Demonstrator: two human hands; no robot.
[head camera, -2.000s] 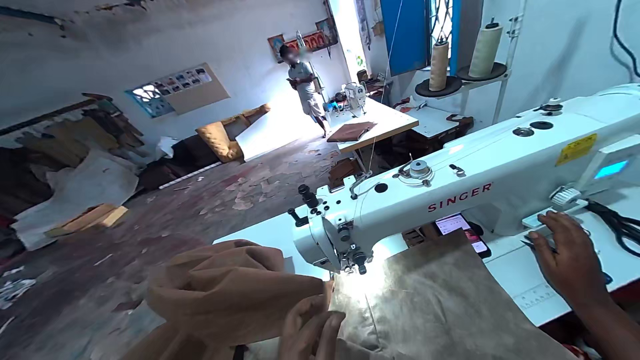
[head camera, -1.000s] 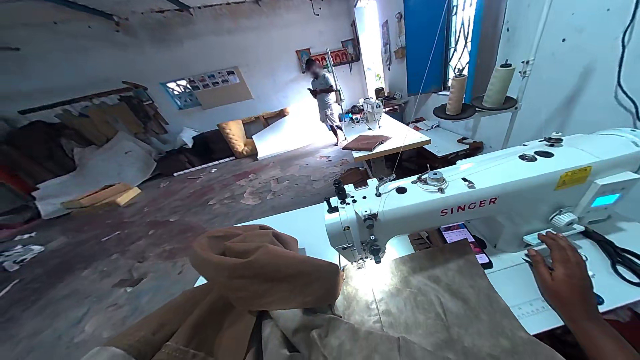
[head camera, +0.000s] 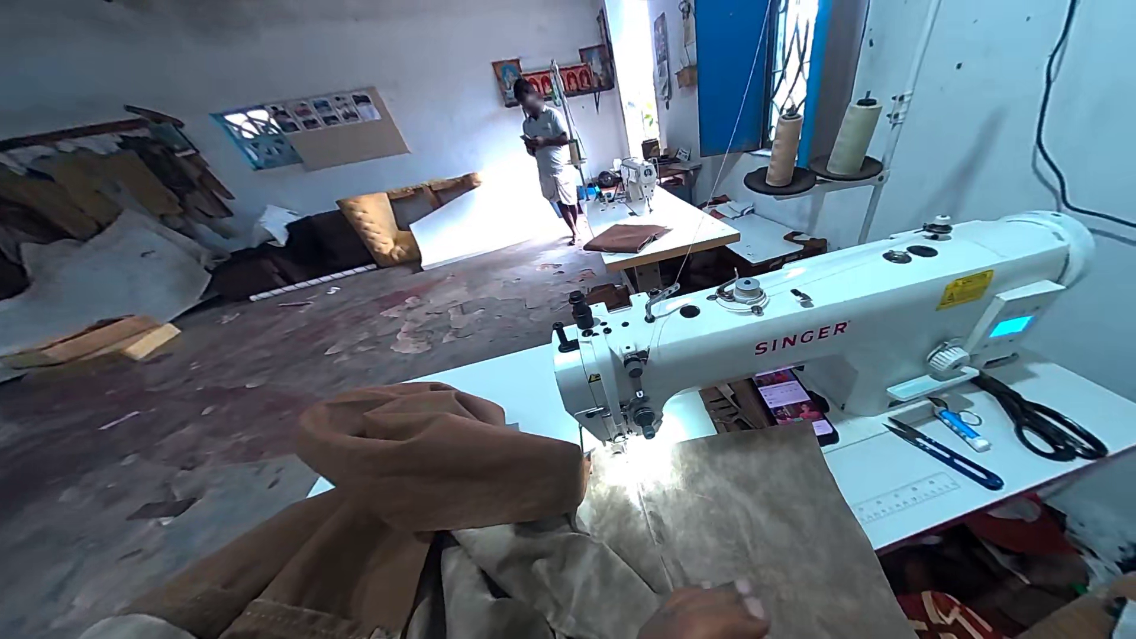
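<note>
A white Singer sewing machine (head camera: 799, 328) has its lit needle area over a grey-brown suede-like piece (head camera: 754, 506) with a seam line. Bunched brown material (head camera: 444, 453) lies left of the needle, its edge close to the presser foot. What appears to be my left hand (head camera: 706, 612) is at the bottom edge, over the grey-brown piece, fingers partly bent and blurred; its grip is hidden by the frame edge. My right hand is not in view; what may be part of my right arm shows at the lower right corner.
Thread snips (head camera: 945, 453), a blue-handled small tool (head camera: 963, 428), black scissors (head camera: 1038, 417) and a lit phone (head camera: 792, 404) lie on the machine table. Two thread cones (head camera: 852, 138) stand behind. Across the room a person (head camera: 552, 151) stands beside another table (head camera: 674, 226).
My right hand has left the lever beside the machine's handwheel and is out of view. A hand has come in at the bottom edge. My left hand was beside the needle two seconds ago.
</note>
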